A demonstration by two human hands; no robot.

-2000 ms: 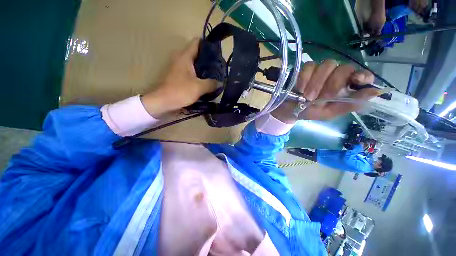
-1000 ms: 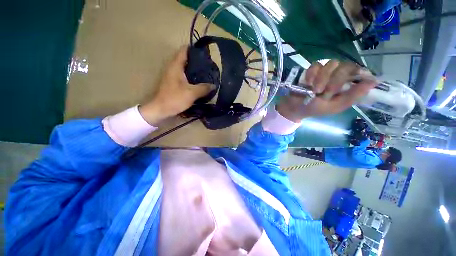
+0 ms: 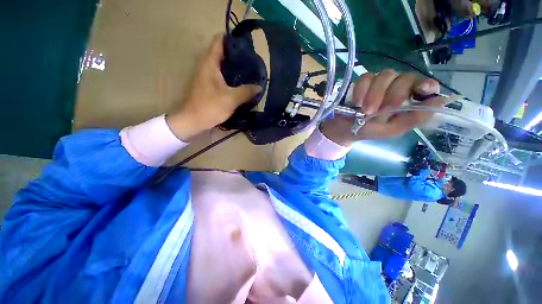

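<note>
A black headset (image 3: 284,74) is held above the brown cardboard mat (image 3: 142,65). Its two clear or silver arches (image 3: 349,47) curve up past the top edge. My left hand (image 3: 205,98) grips the black earcup (image 3: 242,62) at the left, thumb across it. My right hand (image 3: 389,101) is wrapped around the front of the white power screwdriver (image 3: 469,119). The metal screwdriver nose (image 3: 321,107) passes by the arches to the black band and points left at the headset. The arches and band hide whether its tip touches anything. A thin black rod or cord (image 3: 199,153) runs down left from the headset.
The green conveyor (image 3: 35,71) lies beyond the mat, with a white rail (image 3: 312,27) at the upper middle. A black cable (image 3: 404,59) crosses behind the right hand. A person in blue (image 3: 410,187) and blue bins (image 3: 393,243) are farther off at the right.
The headset and my left hand have moved up slightly, bringing the arches higher and to the right. The metal fittings of the nose now show more clearly beside the black band. Both hands keep their holds.
</note>
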